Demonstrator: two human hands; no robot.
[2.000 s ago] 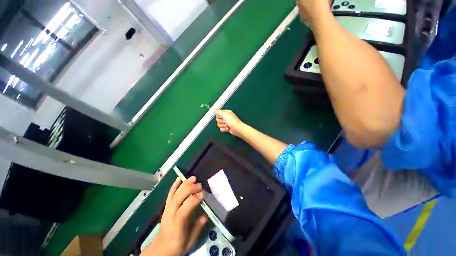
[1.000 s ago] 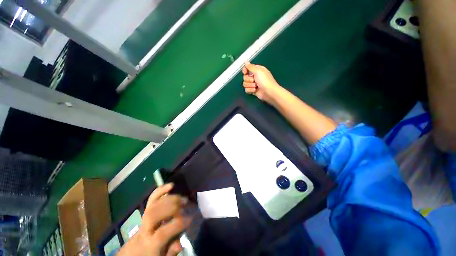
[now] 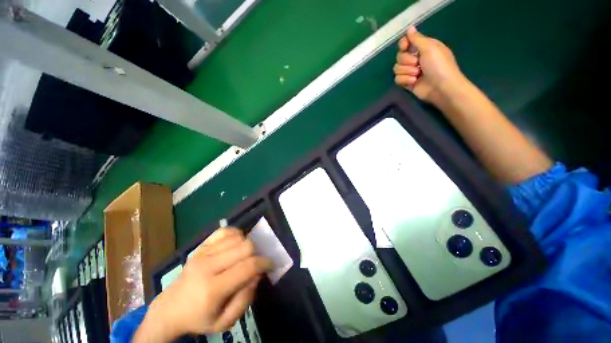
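My left hand [image 3: 208, 285] grips a pale green smartphone on edge over the black phone tray [image 3: 395, 107]; only the phone's thin light ends show past my fingers. Two pale mint smartphones lie back side up in tray slots, one at the right [image 3: 415, 194] and one in the middle [image 3: 328, 234], with dark camera lenses at their lower ends. A white paper slip [image 3: 271, 249] lies beside my left fingers. My right hand [image 3: 429, 65] is closed by the metal rail, thumb against curled fingers; nothing in it can be made out.
An open brown cardboard box [image 3: 157, 224] with shiny clear scraps stands left of the tray. A pale rail [image 3: 321, 90] with a grey post [image 3: 161, 90] runs beyond the tray, bordering the green belt [image 3: 295, 50]. Black stacked trays [image 3: 80, 124] and a grey ribbed stack stand far left.
The view has shifted left and closer to the tray. A second phone now shows in the middle, beside the right one. My left hand still holds a phone on edge; my right hand stays closed.
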